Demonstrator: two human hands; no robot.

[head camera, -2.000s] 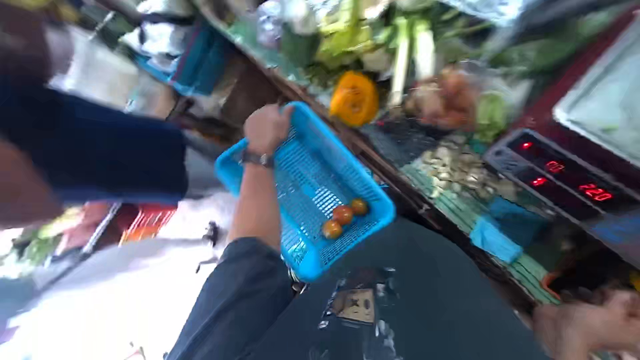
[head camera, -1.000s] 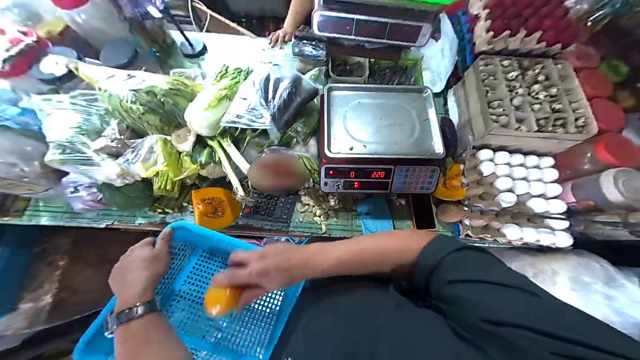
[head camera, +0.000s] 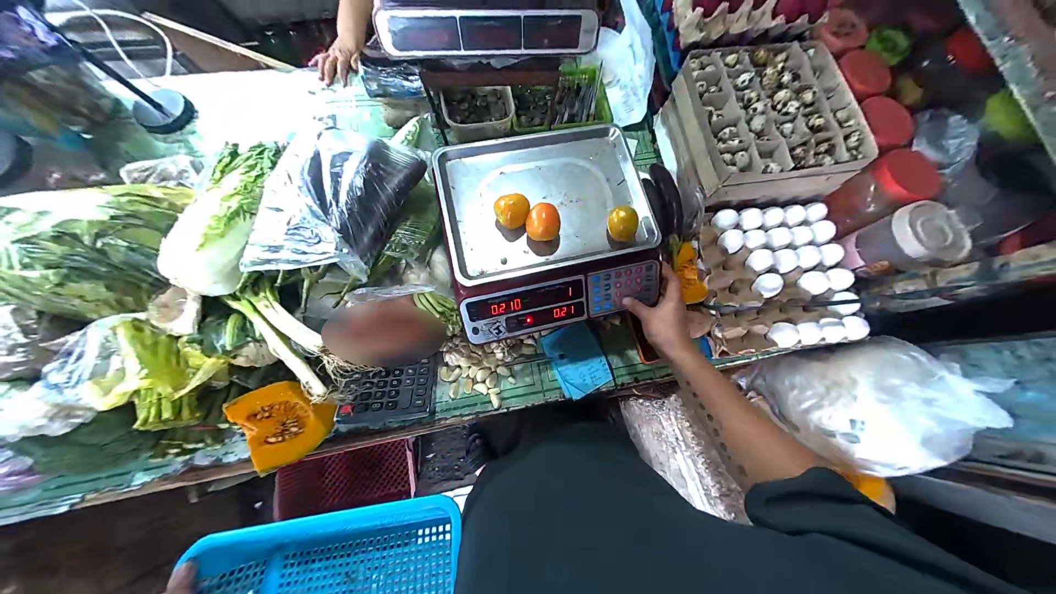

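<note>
Three orange-yellow tomatoes lie on the steel pan (head camera: 569,169) of a digital scale: two together left of centre, one tomato (head camera: 623,223) at the right. My right hand (head camera: 656,313) rests at the keypad (head camera: 624,287), thumb on its lower keys and fingers along the scale's right side. Red digits are lit on the scale's display (head camera: 525,308). At the lower left, my left hand (head camera: 181,579) grips the left rim of a blue plastic basket (head camera: 330,528); most of this hand is cut off by the frame's edge.
Leafy vegetables, a cut pumpkin piece (head camera: 279,424) and a calculator (head camera: 388,391) lie left of the scale. Garlic cloves (head camera: 478,371) lie in front. White eggs (head camera: 784,261) and boxed quail eggs (head camera: 775,107) stand right. Another person's hand (head camera: 338,61) rests on the far counter.
The tomatoes, seen in the basket two seconds ago, are on the pan. My right hand has moved from the basket to the keypad. The scale's digits differ. The view has turned strongly since the first frame.
</note>
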